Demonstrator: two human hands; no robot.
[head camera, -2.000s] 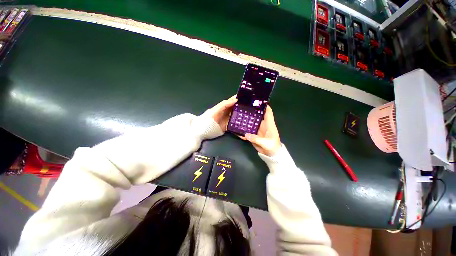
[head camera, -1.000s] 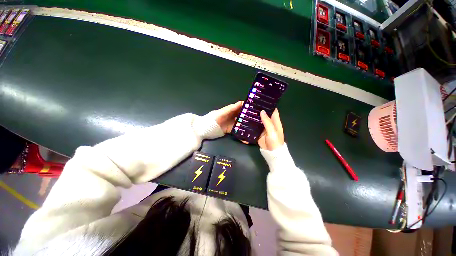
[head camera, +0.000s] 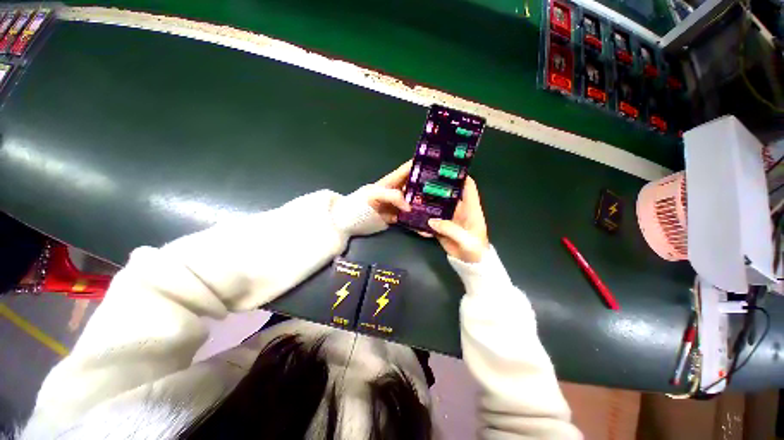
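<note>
A large black smartphone (head camera: 443, 168) is held upright in both hands above the green work surface. Its lit screen shows a chat with green bubbles. My left hand (head camera: 391, 196) grips its left edge, with the thumb at the lower screen. My right hand (head camera: 462, 225) grips its right edge, with the thumb near the bottom of the screen. Two black batteries with yellow lightning bolts, a left one (head camera: 345, 295) and a right one (head camera: 382, 299), lie side by side at the near edge. The fingers behind the phone are hidden.
A red pen (head camera: 590, 273) lies at right. A small black piece with a yellow mark (head camera: 609, 210) lies beside a pink fan (head camera: 664, 216) and a white box (head camera: 727, 203). A handset tray (head camera: 543, 53) is at the upper right; another is at the far left. A red stool (head camera: 64, 273) stands at left.
The screen has gone from a list to a chat with green bubbles. The phone has moved slightly up and left. The right thumb has come down from mid-screen, and the left thumb now lies over the screen.
</note>
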